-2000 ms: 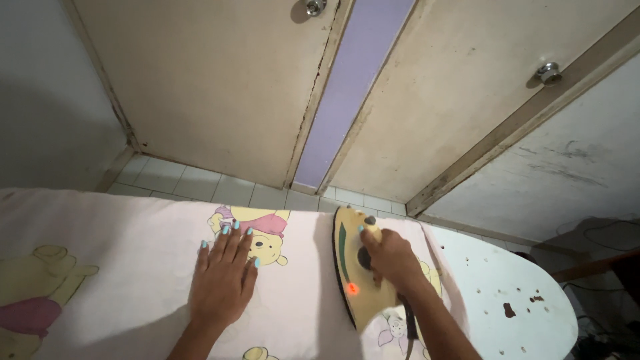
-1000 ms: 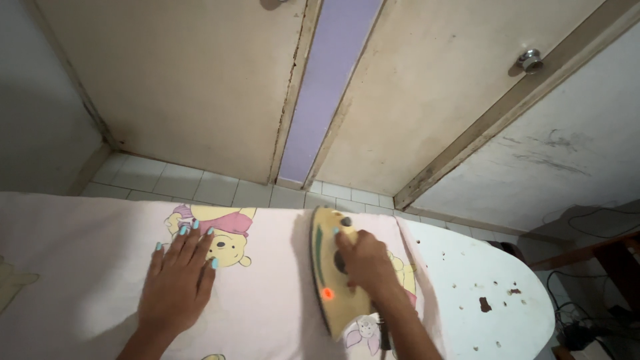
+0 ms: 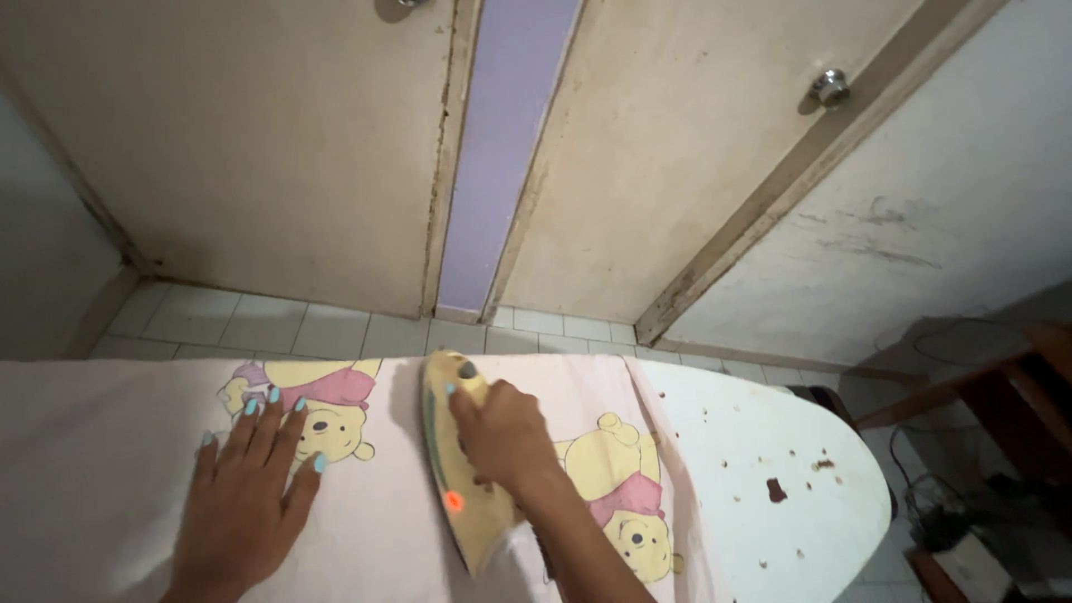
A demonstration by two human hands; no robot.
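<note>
A pink cloth printed with cartoon bears (image 3: 368, 519) lies spread over an ironing board (image 3: 804, 502). My left hand (image 3: 247, 494) rests flat on it, fingers spread, partly over one printed bear. To its right, my right hand (image 3: 502, 435) grips the handle of a yellowish clothes iron (image 3: 469, 528), whose tip points toward the board's far edge. An orange-red light glows near the iron's rear. The iron stands on the cloth between two printed bears; its soleplate is hidden.
The board's bare white right end has brown stains and small holes. Beyond the far edge are floor tiles (image 3: 335, 327), two doors (image 3: 670, 151) and a purple strip (image 3: 511, 151). Wooden furniture (image 3: 1005, 402) and tangled cables (image 3: 930, 502) are at the right.
The iron in my right hand has moved left across the cloth, away from the right-hand printed bear, which shows more now. My left hand stays flat by the same printed bear.
</note>
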